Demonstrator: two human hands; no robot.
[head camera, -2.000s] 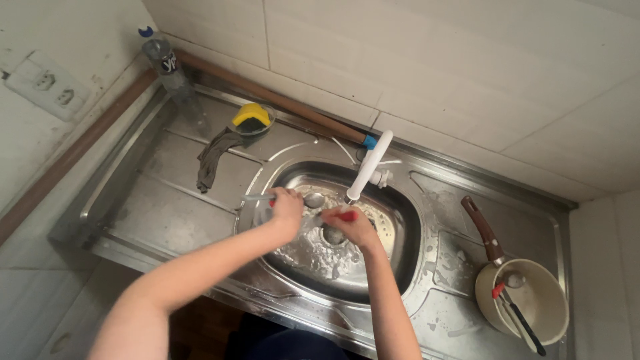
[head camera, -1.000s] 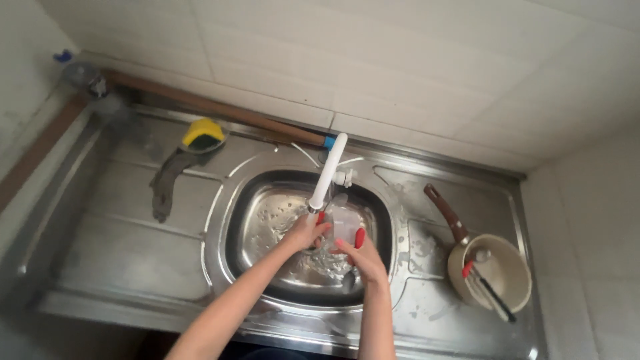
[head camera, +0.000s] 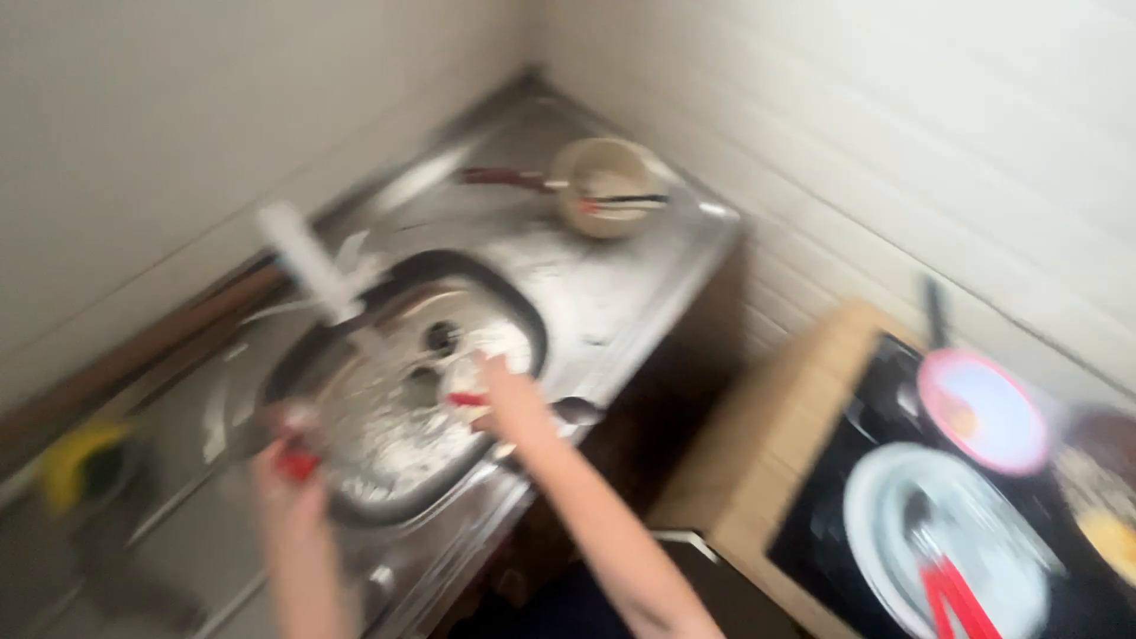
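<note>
My left hand (head camera: 293, 470) is over the left rim of the steel sink (head camera: 390, 524), shut on a red-handled utensil (head camera: 296, 461) whose far end is blurred. At the sink's right side my right hand (head camera: 506, 399) holds another red-handled utensil (head camera: 466, 399); a dark spoon-like bowl (head camera: 577, 409) shows just right of this hand, and blur hides how they relate. Between the hands, water runs from the white faucet (head camera: 306, 262) into the basin.
A cream pan (head camera: 603, 217) with utensils in it stands at the back right of the steel counter. A yellow sponge (head camera: 75, 461) lies at left. At lower right, a black cooktop (head camera: 821, 497) bears a pink-rimmed pan (head camera: 985, 410) and a pale bowl (head camera: 865, 541) with red-handled utensils.
The view has swung right, bringing the cooktop in. My hands, close together under the faucet a second ago, are now apart on either side of the basin.
</note>
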